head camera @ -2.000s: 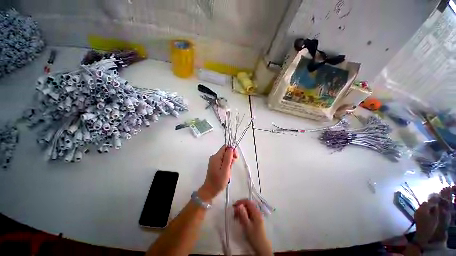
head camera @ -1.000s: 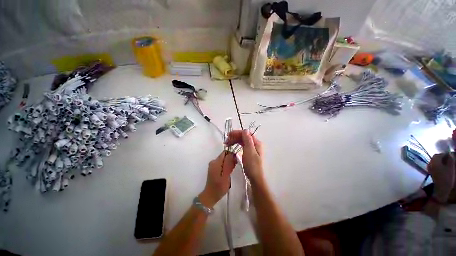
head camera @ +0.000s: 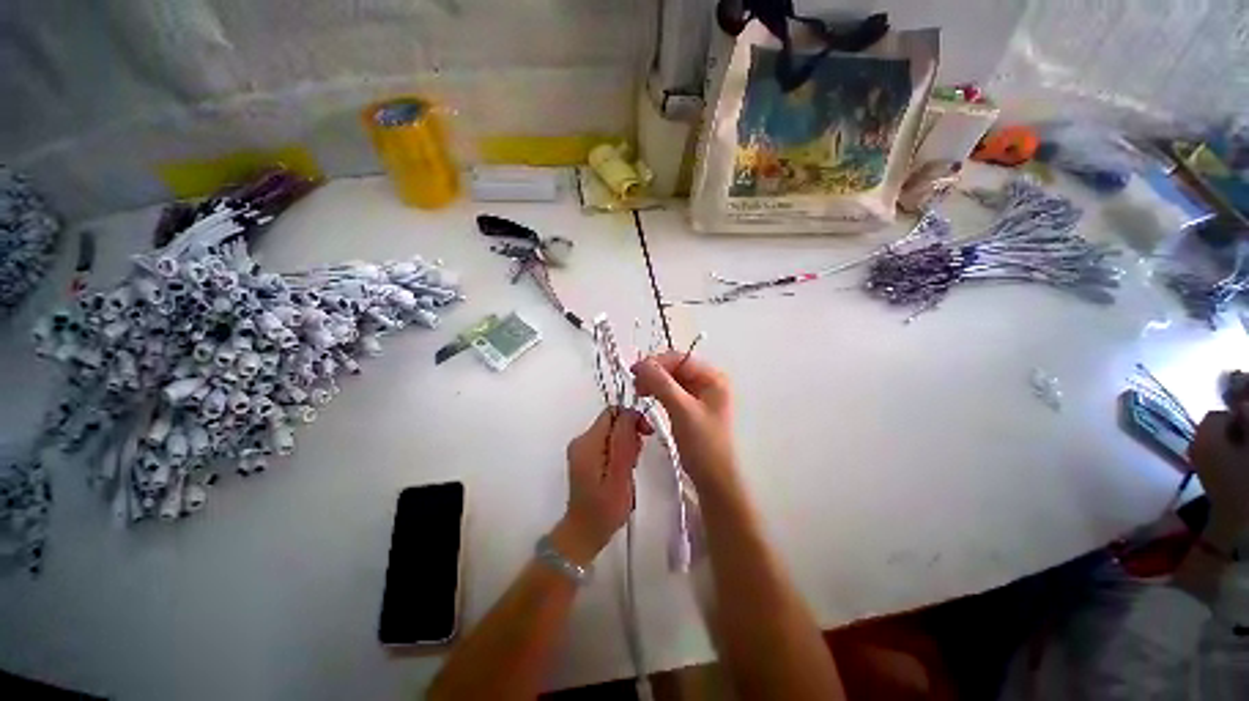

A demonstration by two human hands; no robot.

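My left hand (head camera: 603, 468), with a bracelet at the wrist, grips a cable harness (head camera: 632, 575) where its sheath fans into thin wires. The thin wires (head camera: 610, 359) spread upward above it, and a few dark ones hang below. The cable runs down past the table's front edge. My right hand (head camera: 692, 400) is beside the left, its thumb and finger pinching some wires at the fan's right. A white connector end (head camera: 681, 548) hangs below the right hand. Which wire is pinched cannot be told.
A big harness pile (head camera: 226, 356) is at left, a black phone (head camera: 423, 562) near the front. A small box (head camera: 506, 341), dark-handled tool (head camera: 507, 227), yellow tape roll (head camera: 411, 154) and tote bag (head camera: 811, 137) lie beyond. A wire bundle (head camera: 1007, 253) is at right; another person's hand (head camera: 1223, 441) works there.
My right hand has risen from low on the table to the wires beside my left hand, then shifted slightly right. The camera view has shifted too.
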